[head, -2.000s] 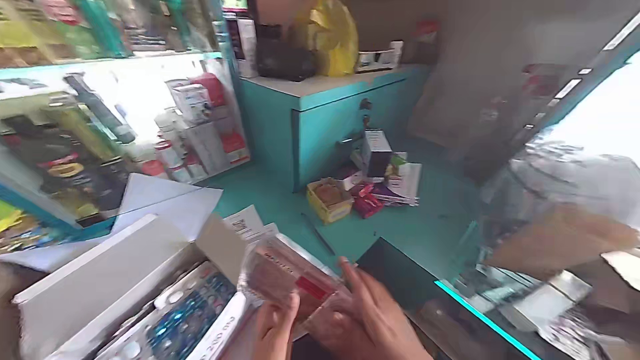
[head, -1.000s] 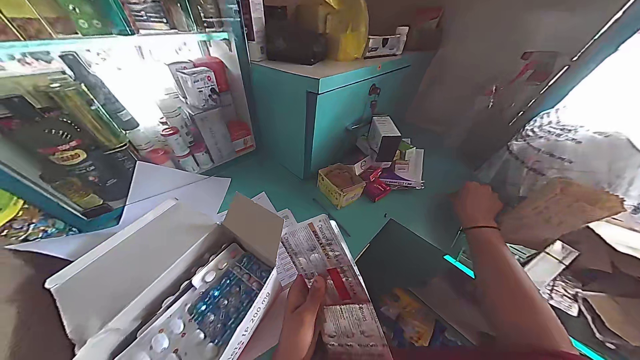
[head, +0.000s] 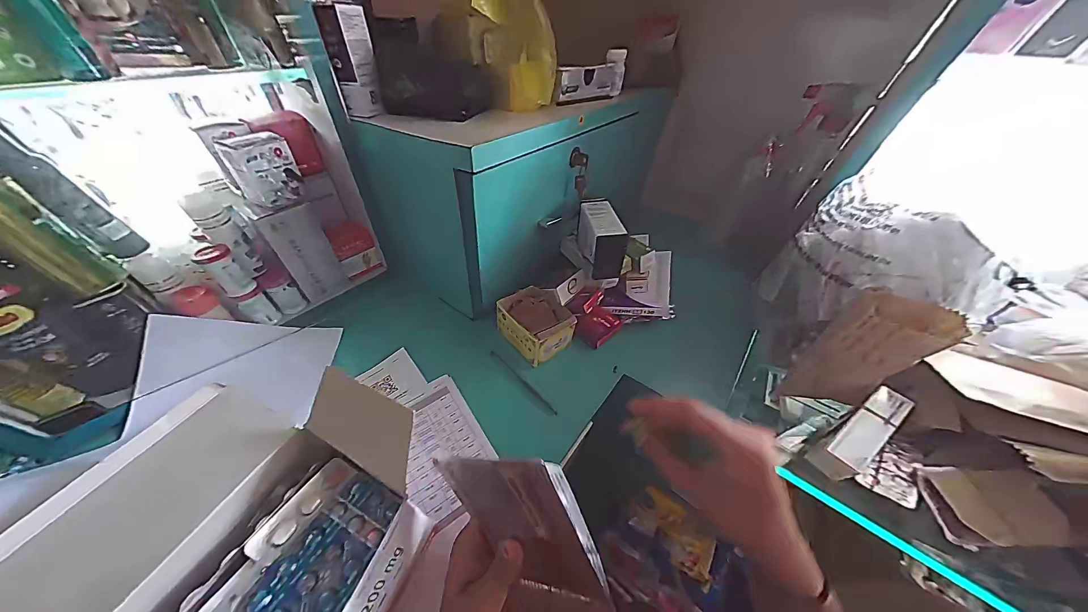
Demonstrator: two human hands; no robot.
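Note:
My left hand point(head: 489, 561) grips a small stack of blister packs point(head: 540, 518) at the bottom centre, its thumb across their face. To the right of the stack my right hand point(head: 710, 459), blurred, hangs over a dark flat folder or book point(head: 616, 442); its fingers are bent and nothing shows in them. At the lower left, an opened cardboard box point(head: 127, 501) holds blister strips of blue and white tablets point(head: 331, 535). Printed sheets point(head: 442, 446) lie between the box and the stack.
On the teal counter are a pen point(head: 523, 382), a small yellow box point(head: 535, 327) and medicine cartons point(head: 602, 234). A teal cabinet point(head: 535, 195) stands behind them. Lit shelves point(head: 306, 314) stand left. Paper bags point(head: 867, 340) lie on the glass counter at right, by a plastic bag.
My right hand was at the blister packs, then out on the counter at the right, and is now back nearer the stack. The stack in my left hand has turned.

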